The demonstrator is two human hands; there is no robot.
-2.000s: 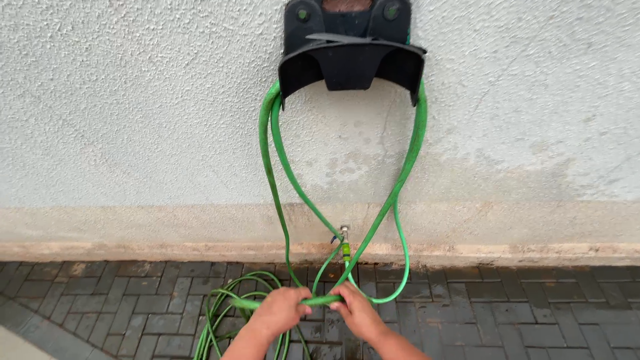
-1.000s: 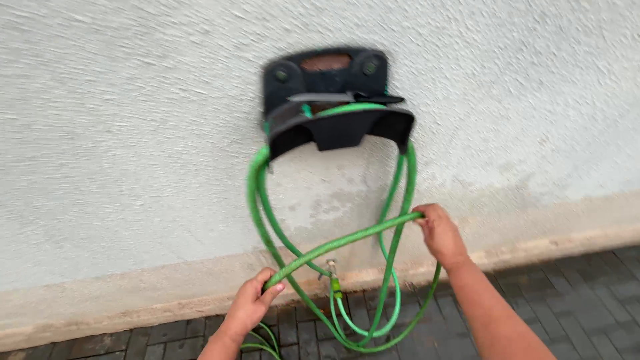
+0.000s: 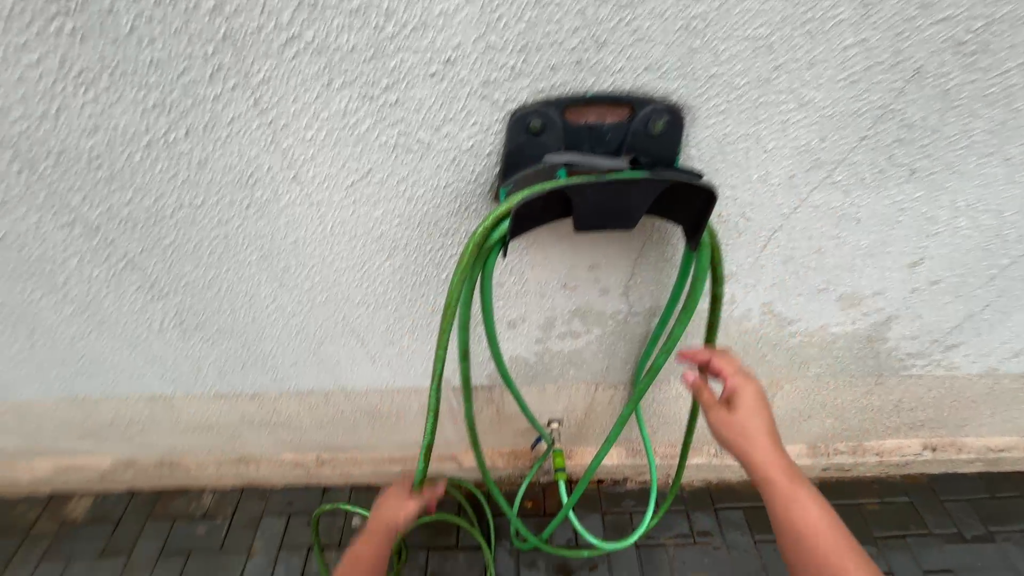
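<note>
Several loops of a green garden hose (image 3: 450, 320) hang over a black plastic hose hanger (image 3: 608, 200) fixed to the wall. At the lower left, my left hand (image 3: 398, 506) is closed around the hose where it comes down from the hanger's left side. My right hand (image 3: 732, 404) is beside the right-hand loops, fingers apart and curved; it does not appear to grip the hose. Between the loops, a wall tap (image 3: 554, 428) has a yellow-green hose connector (image 3: 559, 464) below it, with lighter green hose running from it.
A rough white plaster wall (image 3: 240, 200) fills the background, with a beige band (image 3: 200, 424) along its base. Dark paving bricks (image 3: 216, 528) meet it below. More green hose (image 3: 456, 520) lies loosely coiled on the paving near my left hand.
The stretch of hose held between both hands a second ago now lies over the hanger. My right hand has let go of it. Two seconds ago both hands were low, close together on the hose.
</note>
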